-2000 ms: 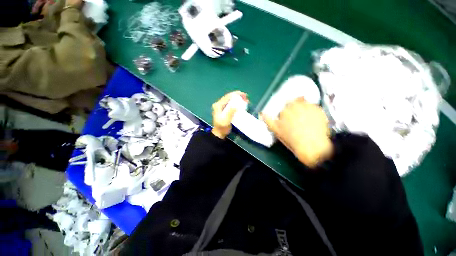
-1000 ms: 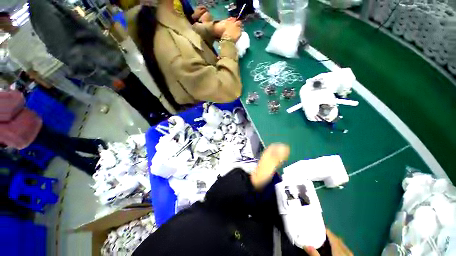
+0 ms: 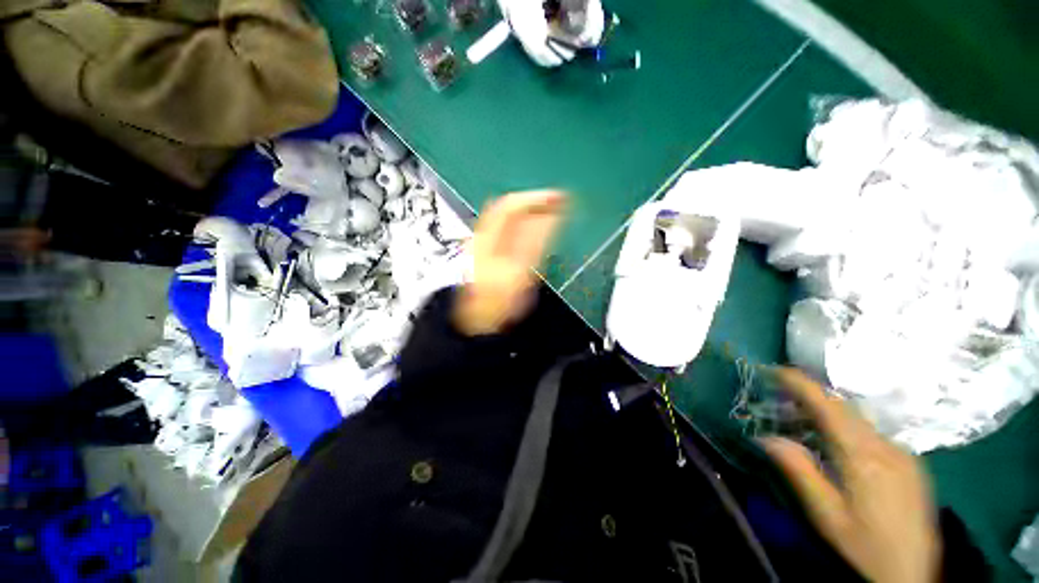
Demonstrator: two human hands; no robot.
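Observation:
A white camera housing (image 3: 672,290) lies at the bench's front edge, with its opening facing up. Its white arm (image 3: 758,196) reaches right towards the bag. A yellow-black wire and a white connector (image 3: 622,397) hang from its near end. My left hand (image 3: 509,256) is raised left of the housing, blurred and empty, with no contact. My right hand (image 3: 860,473) is over the bench right of the housing, its fingers spread. A small blurred object with thin wires (image 3: 769,404) is by its fingertips; I cannot tell whether it is gripped.
A clear bag of white parts (image 3: 934,273) lies on the green bench (image 3: 547,125) at right. Several small modules (image 3: 436,63) and another white housing (image 3: 558,23) are at the far side. A blue bin (image 3: 291,410) full of white parts stands left, near a person's brown sleeve (image 3: 182,68).
My right hand has let go of the housing's near end and moved right. The housing now rests at the bench edge. The view has turned, so the bag shows more fully.

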